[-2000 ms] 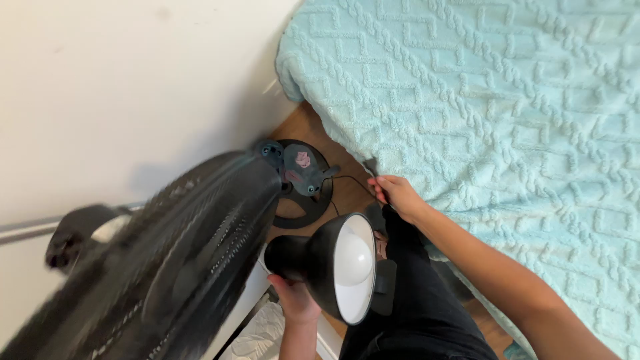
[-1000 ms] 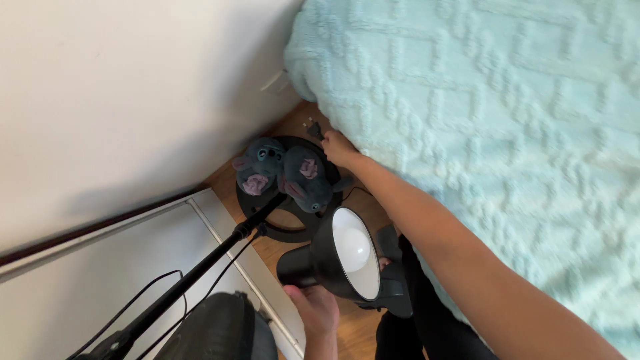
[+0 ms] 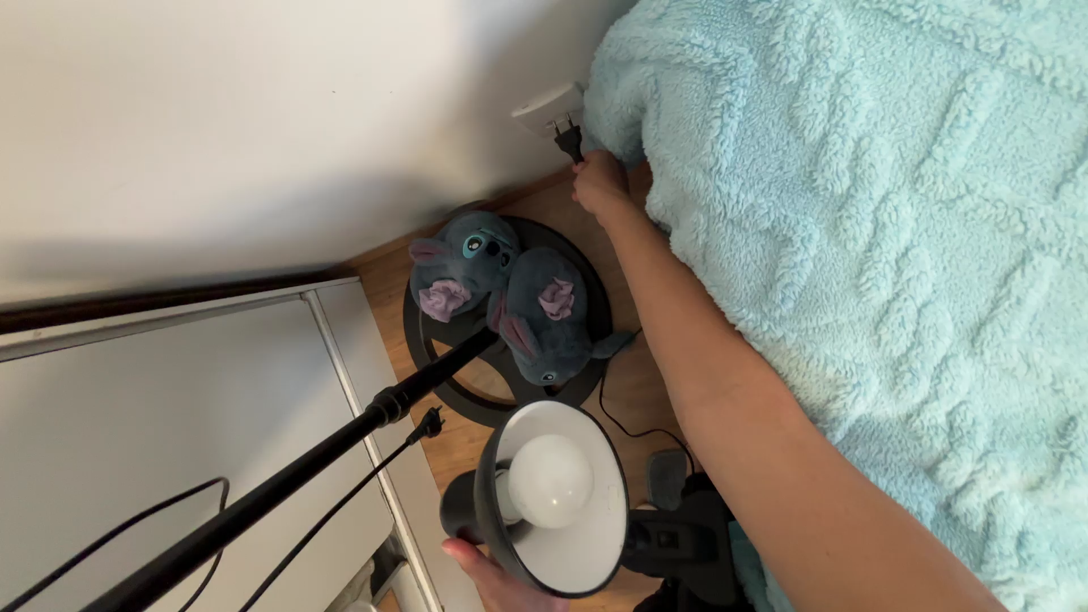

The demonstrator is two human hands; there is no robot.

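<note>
My left hand point(image 3: 501, 582), at the bottom, holds a black lamp point(image 3: 554, 497) with a white inner shade and a round white bulb point(image 3: 551, 482), unlit. My right hand point(image 3: 600, 183) grips a black two-pin power plug point(image 3: 568, 140) at its cord end, the pins pointing up at a white wall socket point(image 3: 548, 109). The pins look close to the socket; whether they touch it I cannot tell. A thin black cord point(image 3: 633, 432) runs over the floor below my right forearm.
Two blue-gray plush slippers point(image 3: 548, 297) rest on a round black stand base point(image 3: 425, 361), from which a black pole point(image 3: 340, 446) slants to the lower left. A second black plug point(image 3: 429, 422) hangs beside it. A fluffy light-blue blanket point(image 3: 892, 212) covers the right; a white cabinet point(image 3: 170, 433) stands left.
My right hand has moved up with the plug, from the blanket's edge to the wall socket. The large black object at the left has gone out of view. My left hand still holds the lamp.
</note>
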